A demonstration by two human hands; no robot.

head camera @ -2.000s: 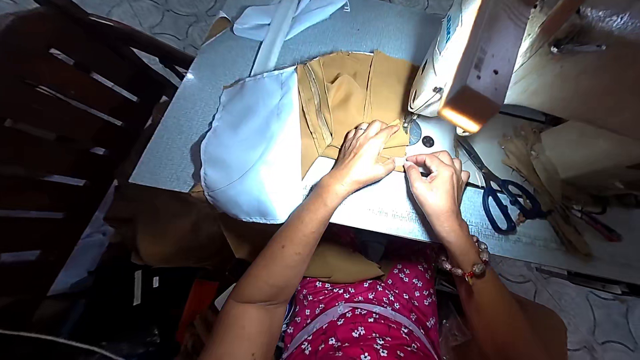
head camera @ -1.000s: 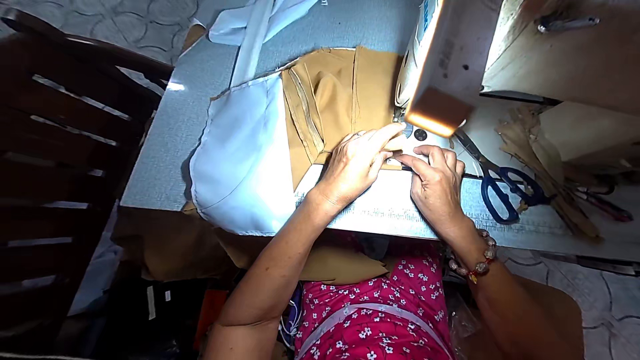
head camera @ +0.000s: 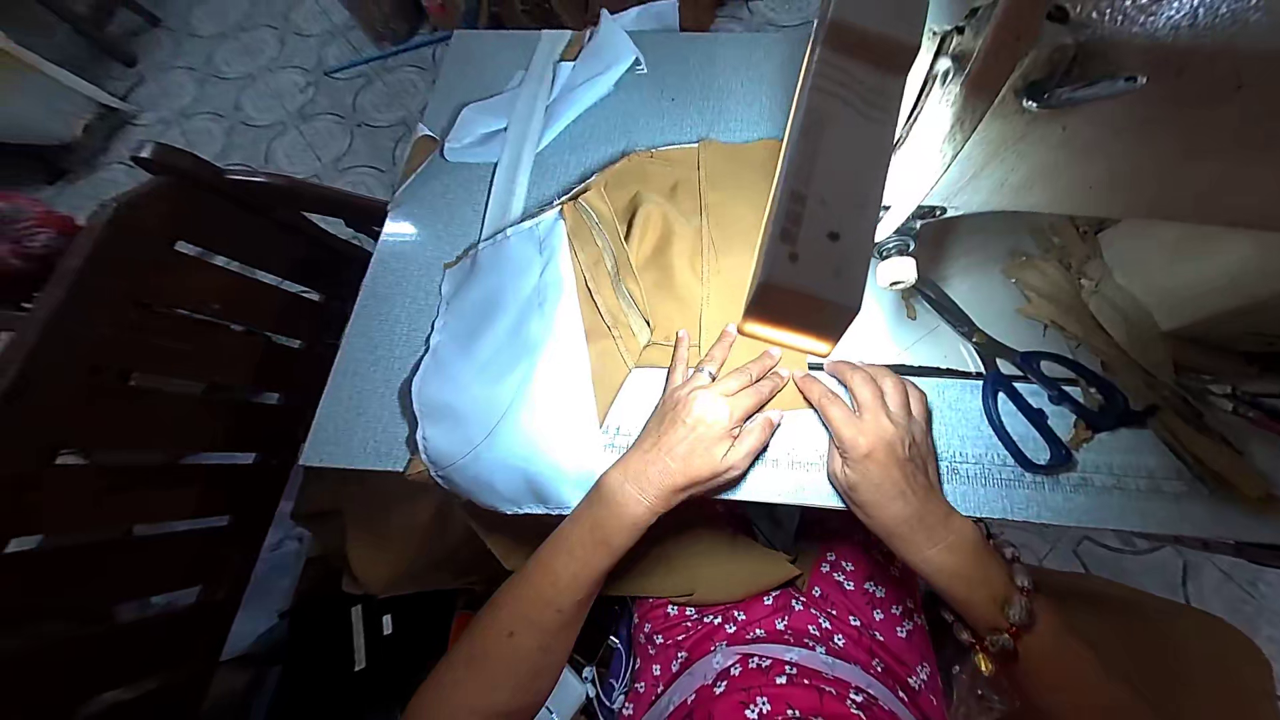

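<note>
Tan fabric (head camera: 665,225) with seams and a folded lower edge lies on the sewing table, joined to a white pocket-like cloth (head camera: 500,370) on its left. My left hand (head camera: 705,425), with a ring on one finger, lies on the lower edge of the tan fabric, fingers spread and pressing down. Beside it my right hand (head camera: 880,435) touches the fabric's right edge with its fingertips. The sewing machine head (head camera: 825,180) stands just beyond the hands and hides part of the fabric and the needle area.
Blue-handled scissors (head camera: 1030,400) lie right of my right hand, near tan fabric scraps (head camera: 1110,330). White cloth strips (head camera: 530,120) rest at the table's far left. A printed measuring scale (head camera: 1010,475) runs along the near edge. A dark wooden chair (head camera: 200,400) stands at the left.
My left hand has gone from bunched fingers at the fabric's edge to lying flatter with fingers spread. The right hand's fingers have straightened somewhat. The view has shifted.
</note>
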